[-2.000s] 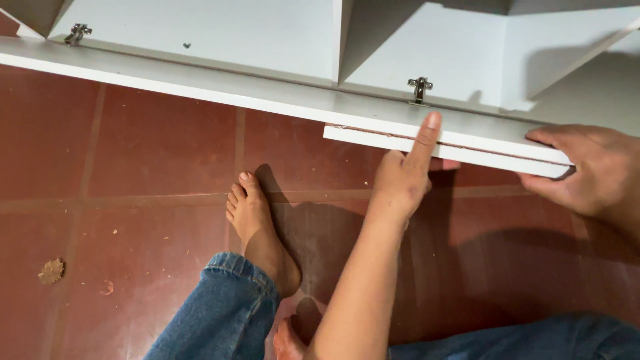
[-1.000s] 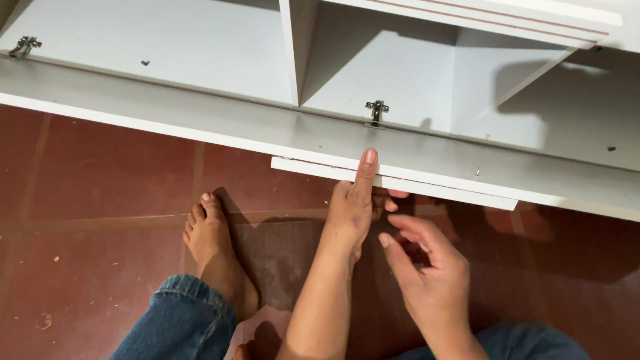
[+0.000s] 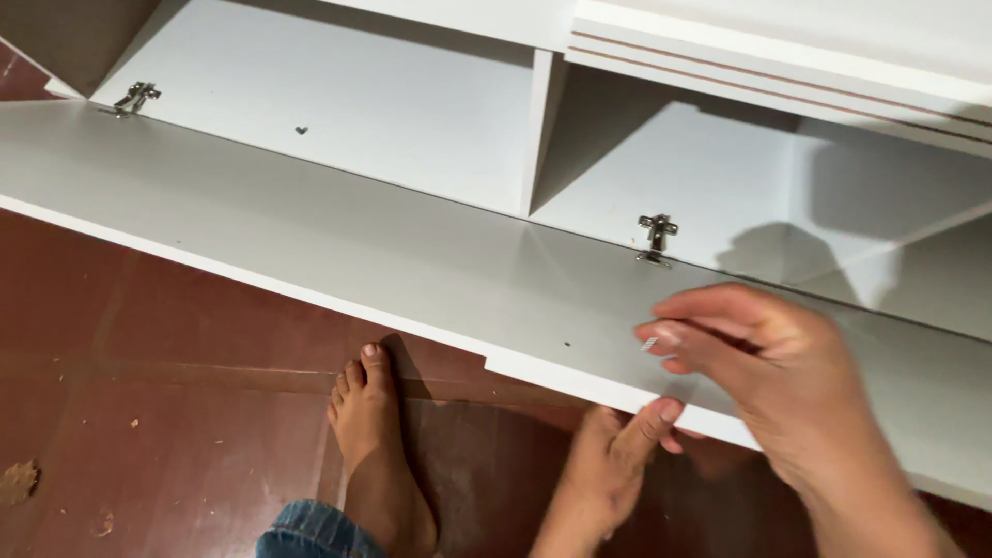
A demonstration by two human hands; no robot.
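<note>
A white cabinet door panel (image 3: pixel 349 232) lies folded down from a white cabinet, joined by metal hinges, one at the left (image 3: pixel 136 98) and one nearer my hands (image 3: pixel 657 239). A white strip (image 3: pixel 558 381) sits against the panel's outer edge. My left hand (image 3: pixel 616 465) grips this edge from below, its thumb at the rim and its fingers mostly hidden. Above the panel, my right hand (image 3: pixel 767 364) pinches a small threaded screw (image 3: pixel 649 343) between thumb and fingers. A small dark hole (image 3: pixel 567 343) shows in the panel to the left of the screw.
A vertical divider (image 3: pixel 541 132) parts the cabinet's compartments. A grooved white front (image 3: pixel 775 85) juts over the right compartment. Below are a red tiled floor (image 3: pixel 194 434) with scattered crumbs, a brown clump (image 3: pixel 19 480) and my bare foot (image 3: pixel 372 434).
My right hand has moved from the panel's edge to above the panel, and a screw now shows in its fingers. My left hand remains at the edge. The view has come closer to the panel.
</note>
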